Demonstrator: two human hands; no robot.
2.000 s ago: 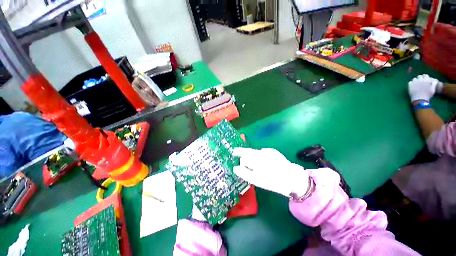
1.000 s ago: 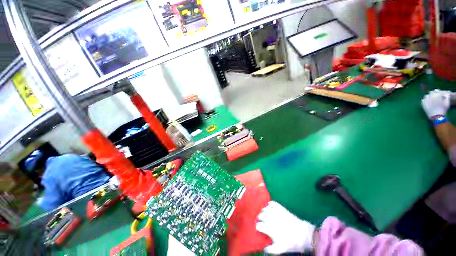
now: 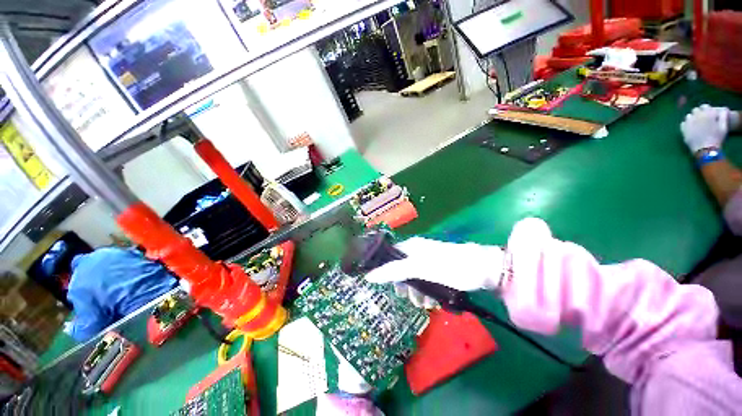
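Note:
My right hand (image 3: 447, 264), in a white glove, is closed around the black barcode scanner (image 3: 442, 294). The scanner's head is over the upper edge of the green circuit board (image 3: 370, 325), and its cable runs down to the right. My left hand (image 3: 351, 380) is at the board's lower left edge, gripping it; its fingers are mostly hidden by the board and the picture's bottom edge. The red foam pad (image 3: 451, 349) lies to the right of the board, partly covered by it. A white sheet (image 3: 299, 370) with a thin stick on it lies to the left.
A red-wrapped post (image 3: 195, 264) stands at left. Another board (image 3: 220, 398) on red foam lies lower left. Modules on red pads (image 3: 382, 203) line the dark belt. A coworker's gloved hand (image 3: 706, 130) is at far right; a person in blue (image 3: 122, 284) bends at far left.
My right hand has taken hold of the scanner from the bench and brought it left over the board. The board has moved right and down, and my left hand has come into view.

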